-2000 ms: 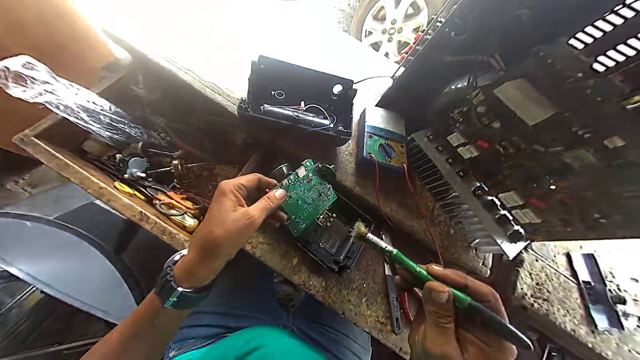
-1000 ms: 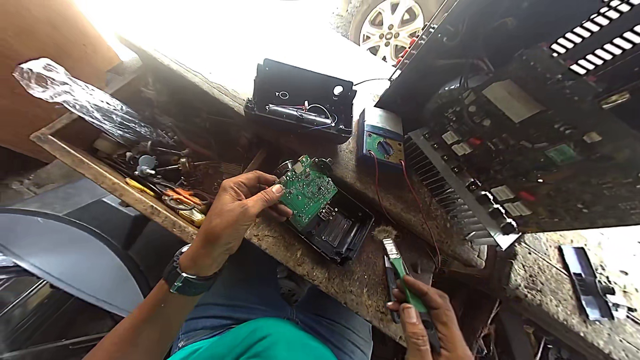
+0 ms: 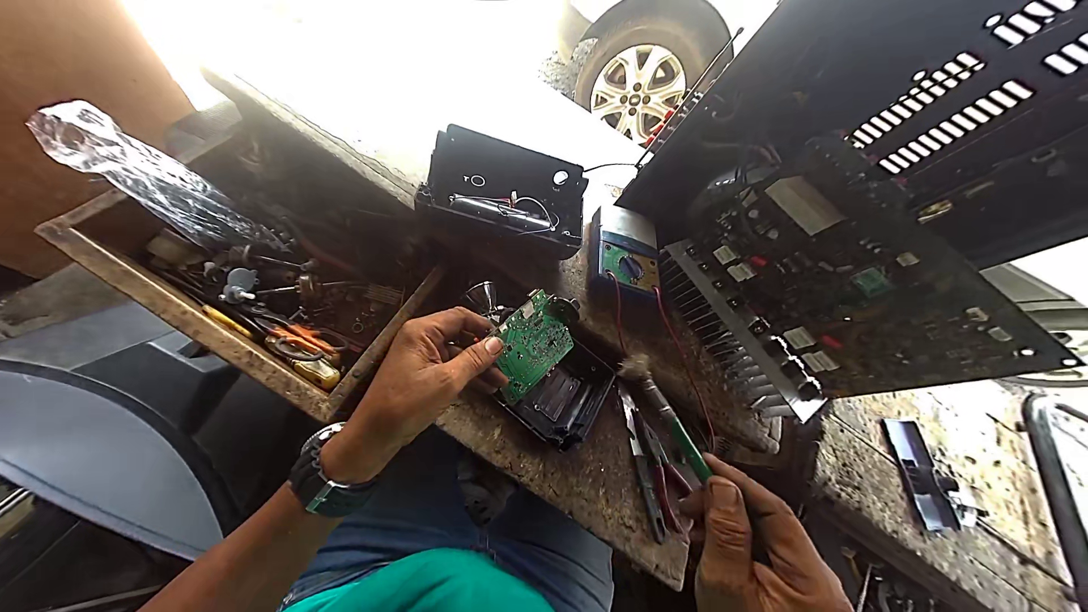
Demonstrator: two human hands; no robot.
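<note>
My left hand (image 3: 433, 365) grips the edge of a green circuit board (image 3: 535, 347), tilted over an open black plastic housing (image 3: 565, 399) on the bench. In my right hand (image 3: 756, 531) is a green-handled brush (image 3: 680, 429); its worn bristles point up and left, apart from the board, just right of the housing. Pliers with red handles (image 3: 667, 484) lie beneath the brush, beside another long tool. Behind the board stands the other black housing half (image 3: 506, 191), with a silvery cylindrical part and thin wires inside.
A multimeter (image 3: 627, 259) with red leads lies behind the brush. To the right leans a large circuit board with a heatsink (image 3: 722, 340). At left, a wooden drawer (image 3: 195, 319) holds tools and parts. A black bracket-like piece (image 3: 918, 476) lies far right.
Two seconds ago the brush was at the lower housing's right edge; it has since moved away from it, to the right. My left hand keeps hold of the circuit board.
</note>
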